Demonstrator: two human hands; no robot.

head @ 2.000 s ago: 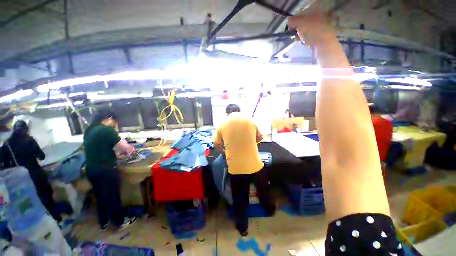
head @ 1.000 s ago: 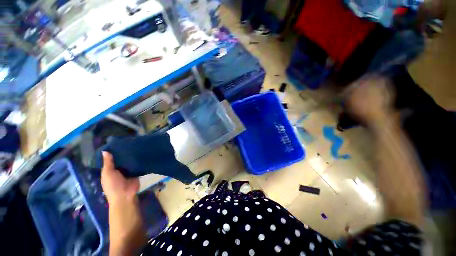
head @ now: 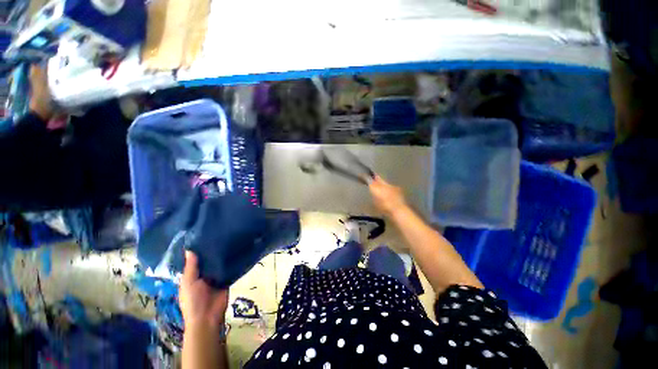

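My left hand [head: 204, 299] holds a dark teal cut panel [head: 229, 234] in front of the lighter blue crate; its narrow end points right. My right hand [head: 387, 193] holds a dark, thin, blurred strip or tool [head: 345, 166] over a pale bench-like board [head: 285, 176]. I cannot tell whether it is fabric band or something rigid.
A white table [head: 389, 36] with a blue edge runs across the top. Crates stand below: a light blue one [head: 136, 169] with cloth, a clear bin [head: 511, 180], a bright blue one [head: 586, 238]. A person's dark sleeve [head: 65, 162] is at left. Scraps litter the floor.
The view has turned to face the white table. My left hand still holds the panel, now by the light blue crate. My right hand has come inward from the far right and now holds the dark strip.
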